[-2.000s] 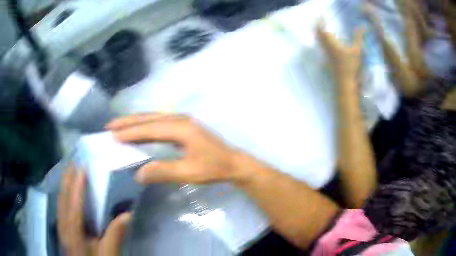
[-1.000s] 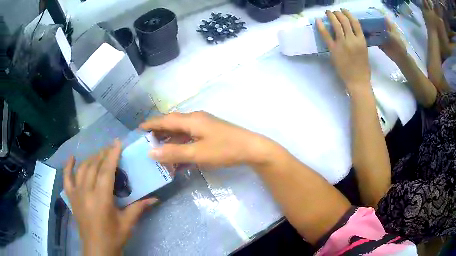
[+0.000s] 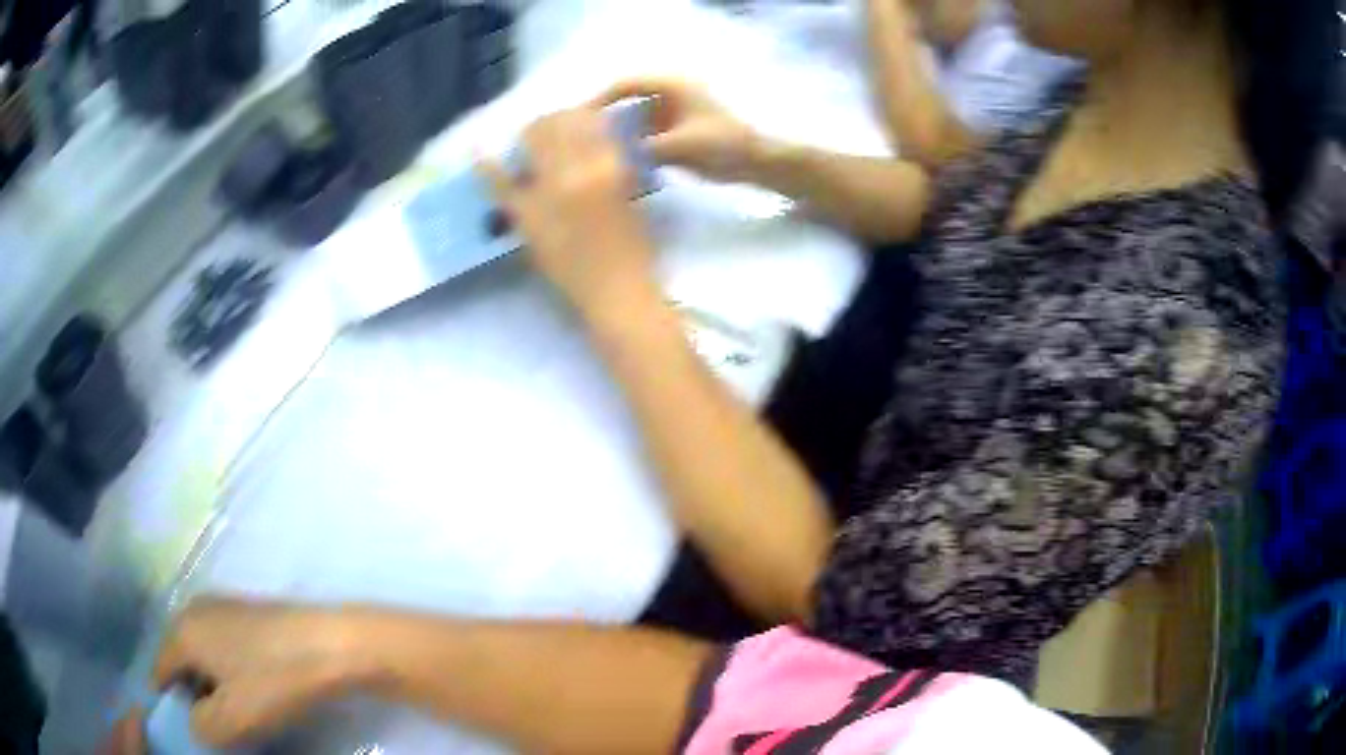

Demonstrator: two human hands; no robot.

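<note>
My right hand [image 3: 266,671] is at the lower left, blurred, its fingers curled on a pale-blue retail box [image 3: 173,723]. Only a small corner of that box shows; the rest is hidden by the hand or cut off by the bottom edge. A sliver of skin beside the box at the bottom edge may be my left hand [image 3: 126,735]; its grip cannot be seen.
A neighbour in a dark patterned top [image 3: 1063,413] holds another pale-blue box [image 3: 455,224] with both hands. Dark inserts [image 3: 92,428] and a pile of small black fittings [image 3: 222,307] lie along the bench's back. Blue stools [image 3: 1306,634] stand at right.
The view has swung right, so my hands and box now sit at the lower-left edge, mostly cut off. The neighbour's body has come into view. My right fingers are more curled on the box.
</note>
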